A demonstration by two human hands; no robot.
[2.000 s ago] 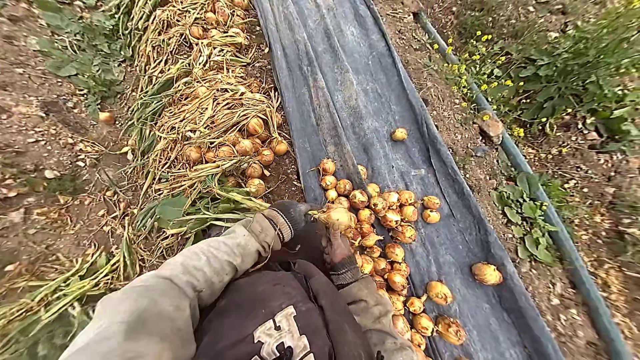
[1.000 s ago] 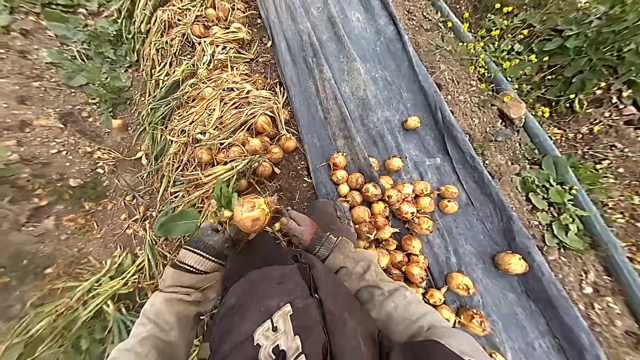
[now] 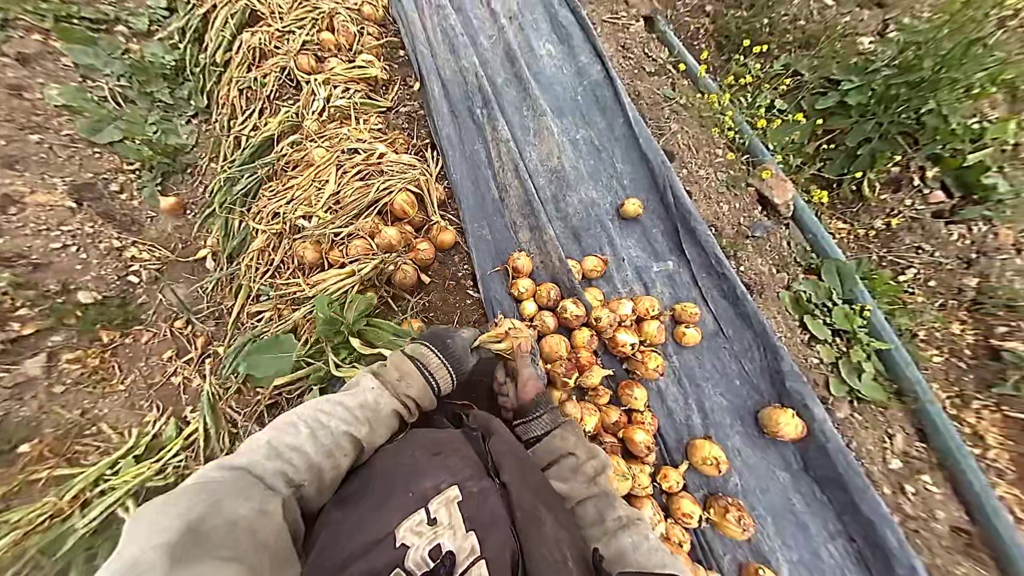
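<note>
My left hand (image 3: 450, 350), in a dark glove with a striped knitted cuff, grips the neck end of an onion (image 3: 509, 336). Against the lower right of that onion is my right hand (image 3: 520, 379), its thumb raised along the skin and its fingers curled; whether a tool is inside them cannot be seen. A heap of loose onions (image 3: 584, 339) without long tops lies just right of my hands on a dark fabric sheet (image 3: 552, 120). To the left, a row of onions with dried yellow tops (image 3: 336, 176) lies on the soil.
A blue-green pipe (image 3: 896, 344) runs along the right side, past a stone (image 3: 774, 190) and weeds with yellow flowers (image 3: 752, 112). Green leaves (image 3: 268, 357) stick out beside my left hand. A single onion (image 3: 170, 205) lies on the soil at far left.
One second ago both hands were farther left, around an onion near the dried tops. Now they have moved right, to the edge of the heap, with an onion between them.
</note>
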